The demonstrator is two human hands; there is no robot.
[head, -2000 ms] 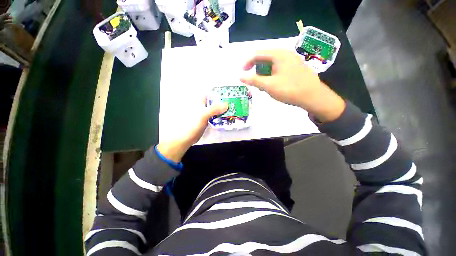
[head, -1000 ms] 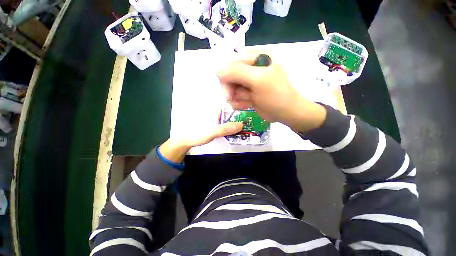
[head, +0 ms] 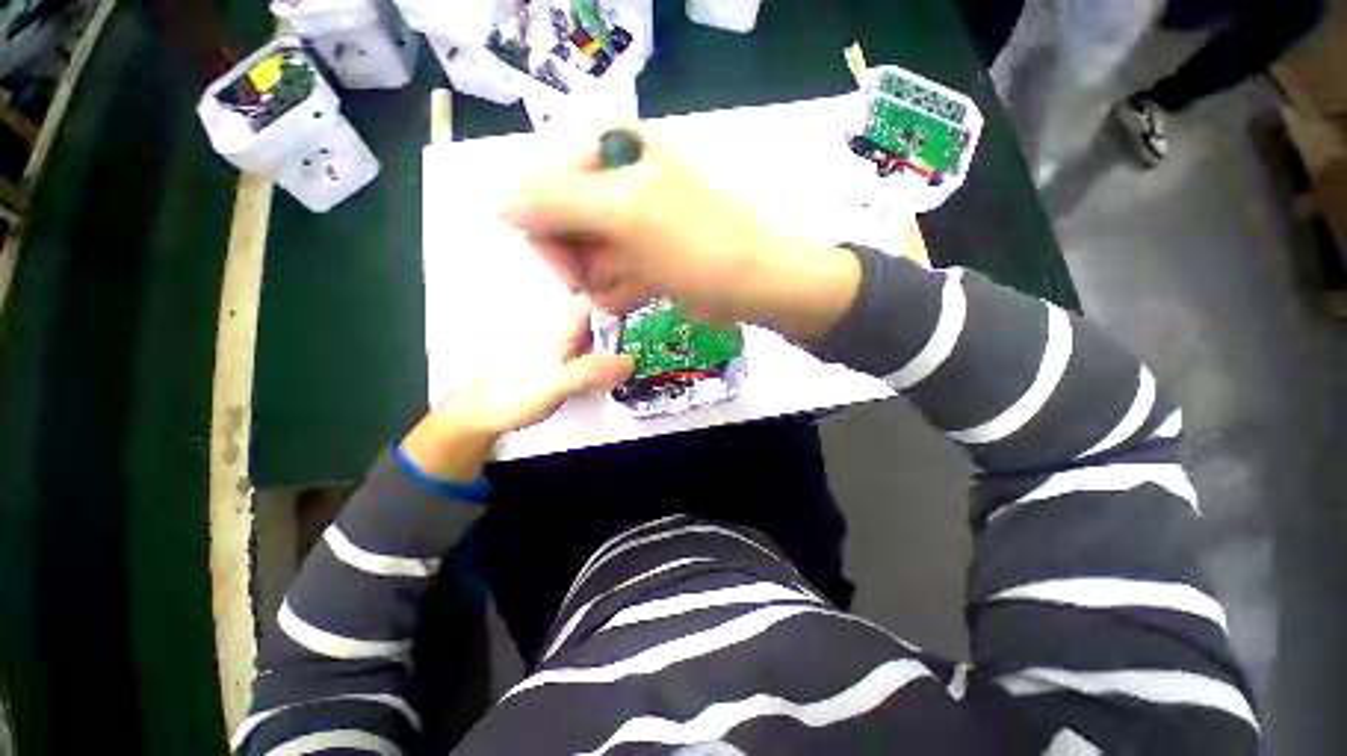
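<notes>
A white plastic housing (head: 677,405) lies open side up on the white work sheet (head: 488,200). A green circuit board (head: 680,343) sits in it, with red and dark wires along its near edge. My left hand (head: 525,387) holds the housing at its left side, thumb on the board's left edge. My right hand (head: 665,229) is closed around a screwdriver (head: 622,146); the dark green handle end shows at the top of the fist. The fist is over the housing's far left part and hides it. The screwdriver's shaft and tip cannot be made out.
Another white unit with a green board (head: 913,136) lies at the sheet's far right. Several white units (head: 333,163) with wires and parts stand at the far left and far middle of the green bench. A pale rail (head: 232,377) runs along the left. A person's leg and shoe (head: 1146,130) show at upper right.
Since the oldest frame, my right hand has moved from right of the housing to over its far left part, and closed around the screwdriver. My left hand still holds the housing. The camera view has shifted.
</notes>
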